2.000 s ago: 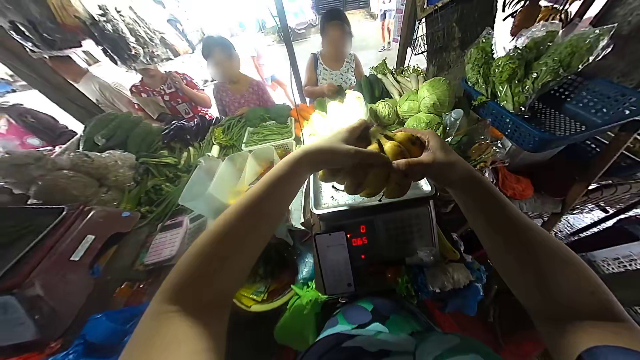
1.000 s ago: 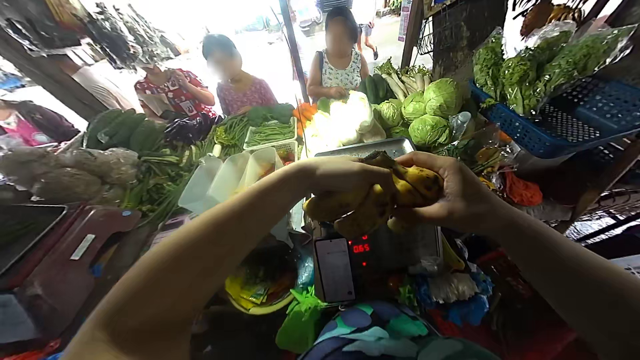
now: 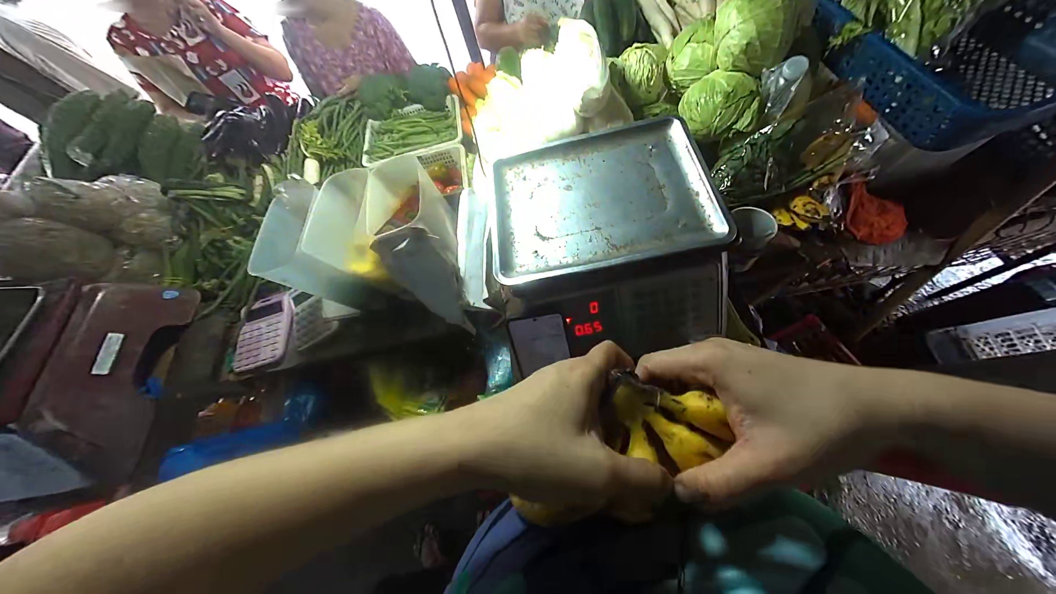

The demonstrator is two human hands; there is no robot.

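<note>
A bunch of ripe yellow bananas point(image 3: 681, 437) with dark spots is held low, near my lap, between both hands. My left hand point(image 3: 569, 437) grips its left side, and my right hand point(image 3: 755, 421) wraps the right side, the thumbs close together in front. The dark stem end points up between my fingers. Beyond the hands stands a digital scale with a worn metal tray point(image 3: 610, 202) and a lit red display point(image 3: 587, 318). A smartphone point(image 3: 539, 342) leans against the scale's front left. Some fruit under my left hand is partly hidden.
Cabbages point(image 3: 720, 103) lie behind the scale at right, beside a blue plastic crate point(image 3: 916, 99). Left of the scale are translucent plastic containers point(image 3: 330, 223), a pink calculator point(image 3: 264, 330), green beans point(image 3: 412, 132) and bagged produce point(image 3: 82, 227). Several people stand across the stall.
Both hands have brought the bananas from over the scale's tray down toward my lap, uncovering the tray. The view has tilted down.
</note>
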